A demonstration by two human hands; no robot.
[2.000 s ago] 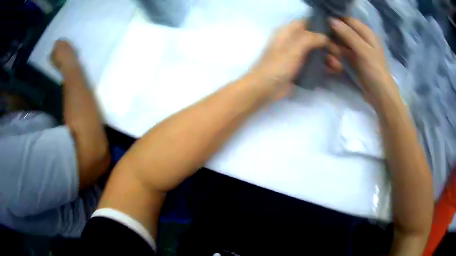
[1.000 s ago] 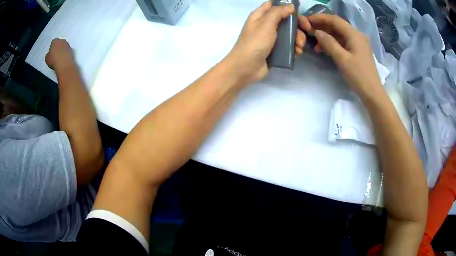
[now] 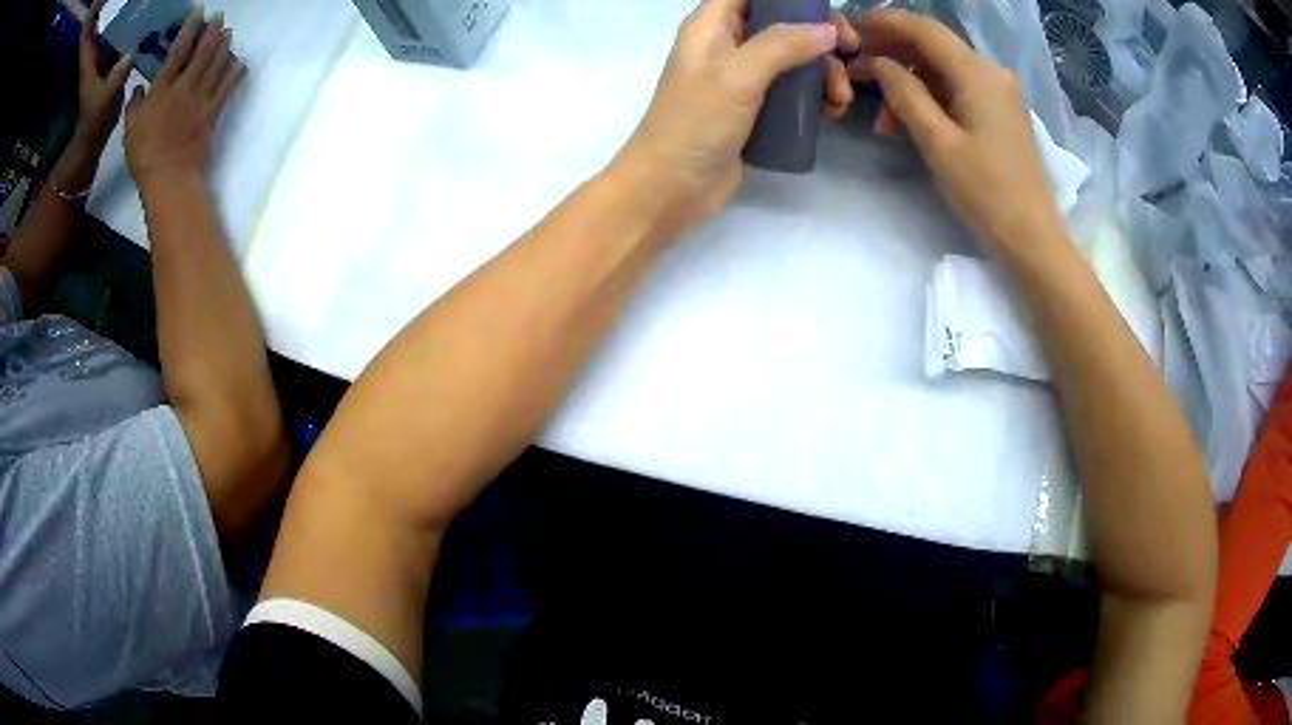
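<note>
My left hand (image 3: 716, 99) is closed around the dark grey handle of a handheld fan (image 3: 788, 121) near the top edge of the view. The fan's upper end is cut off by the frame. My right hand (image 3: 935, 92) is just right of the handle with bent fingers close to it. Whether its fingertips touch or hold part of the fan cannot be told. A white packet (image 3: 981, 319) with faint dark print lies on the white table left of my right forearm.
A grey retail box (image 3: 437, 26) stands at the top left. A pile of bagged fans (image 3: 1155, 170) lies on the right, one round grille showing. A person in grey sits at the left, hands (image 3: 177, 113) by another box. An orange sleeve (image 3: 1254, 524) shows at the right edge.
My hands and the fan have moved up and left, and the handle has turned in my left hand. The neighbour's hand has opened, and their other hand and a box have come into view.
</note>
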